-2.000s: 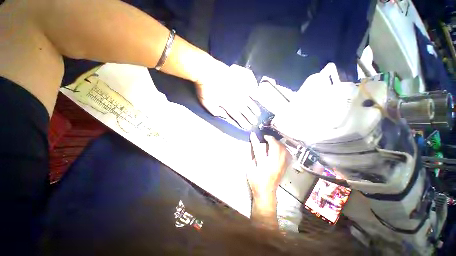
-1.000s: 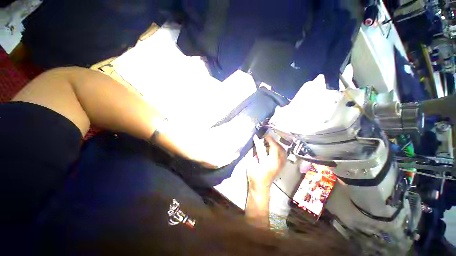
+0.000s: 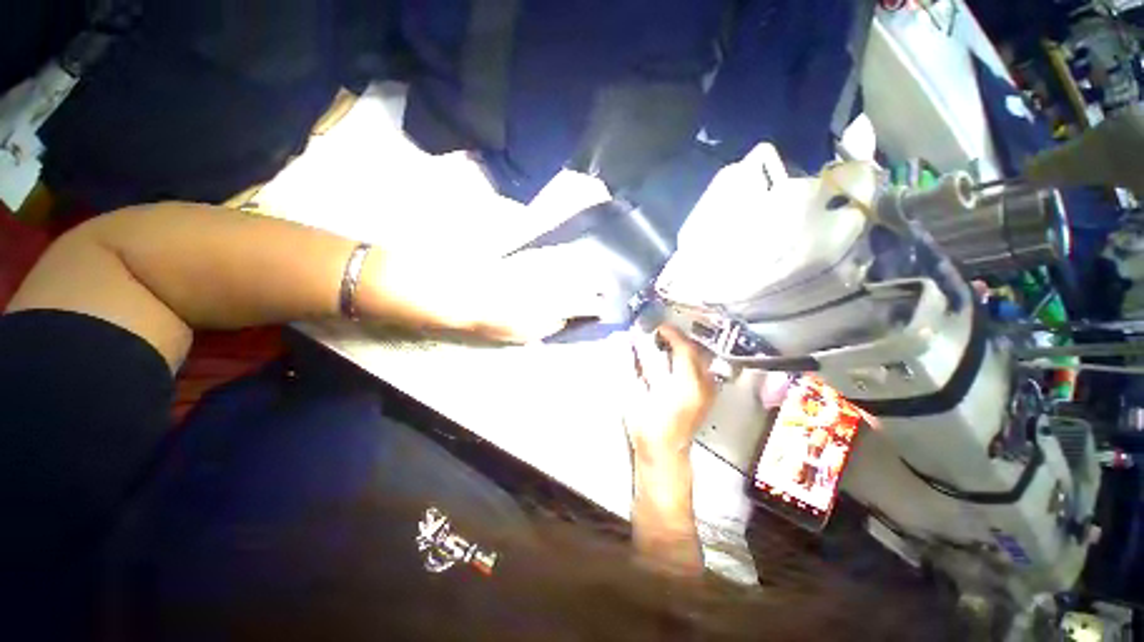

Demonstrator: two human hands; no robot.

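Note:
A dark cut piece [image 3: 571, 228] lies on the bright table under the needle area [image 3: 646, 305] of the sewing machine [image 3: 803, 282]. My left hand [image 3: 552, 291], below a bracelet, lies over the piece, left of the needle. Glare washes out its fingers, so its grip is unclear. A dark edge of cloth shows just below it. My right hand [image 3: 671, 389] is close in front of the needle area, fingers bent with their tips at the dark cloth. Whether they pinch it cannot be told. Glare hides the presser foot and stitching.
A large navy and black fabric heap [image 3: 590, 75] lies beyond the work area. A bright red-orange phone screen [image 3: 809, 449] lies against the machine, right of my right hand. A silver cylinder [image 3: 1004, 230] sits on the machine's far side. The pale table's edge [image 3: 439, 414] runs in front.
My left hand moved from beside the needle down and left with the dark cloth turned, then rose slightly from the table's front edge. My right hand has stayed near the needle. The view has shifted.

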